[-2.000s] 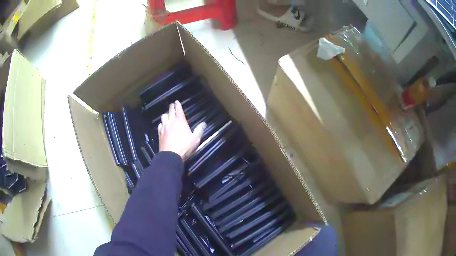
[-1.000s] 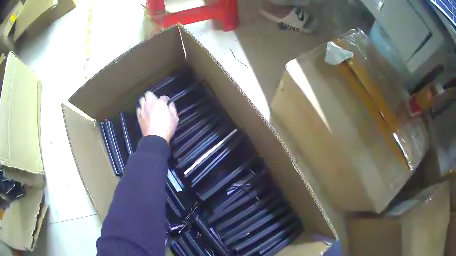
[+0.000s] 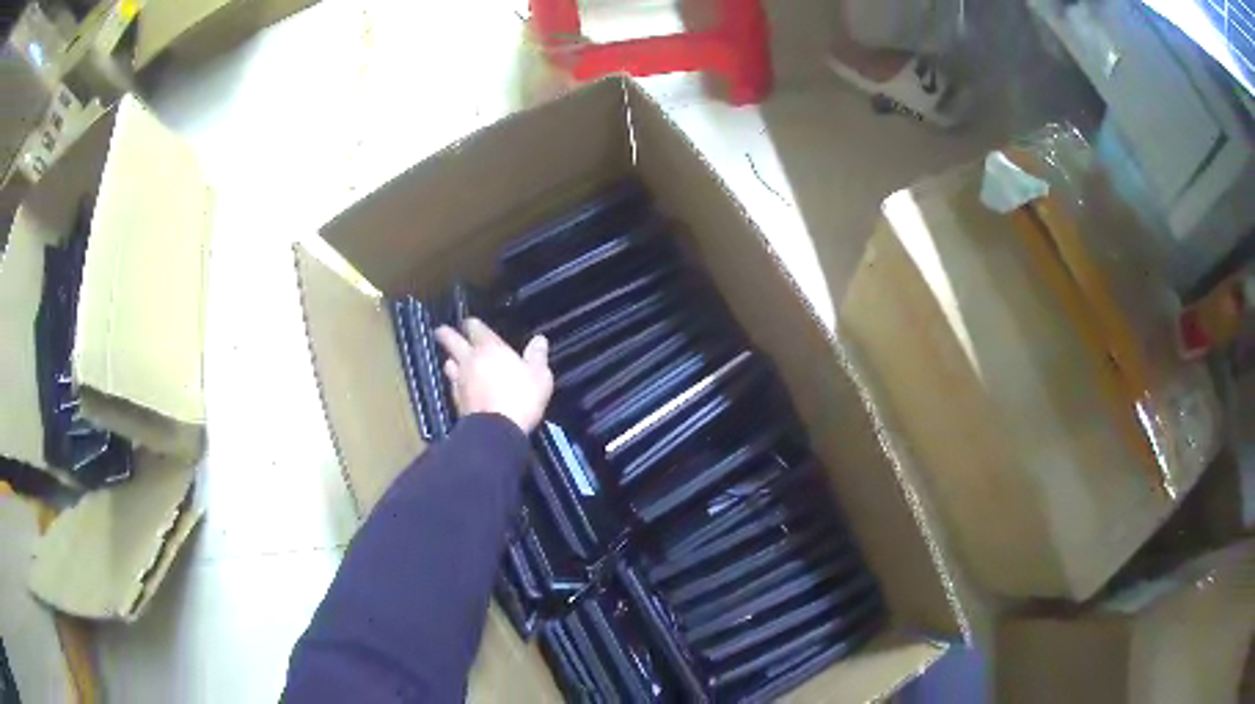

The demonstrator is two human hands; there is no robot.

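An open carton [image 3: 328,344] stands in front of me, filled with dark solar panels [image 3: 688,413] set on edge in rows. Most lie in one long slanted row. Other panels [image 3: 417,365] stand along the left wall at another angle. Thin black wires [image 3: 595,567] lie between panels near the lower middle. My left hand [image 3: 498,378], bare below a dark sleeve, is over the left part of the panels, thumb and fingers apart, fingertips at the panel edges. Nothing is visibly held; the surface under the palm is hidden. My right hand is not in view.
A closed, taped carton [image 3: 963,399] stands at the right. An open supply carton [image 3: 145,275] with dark panels is at the left. A red stool [image 3: 661,55] and a person's shoe [image 3: 897,85] are beyond the carton. A grid-faced panel [image 3: 1218,35] shows at the upper right.
My left hand has moved from the main row's upper end onto the left-side panels, nearer the left wall. The view has shifted, so the cartons appear further right.
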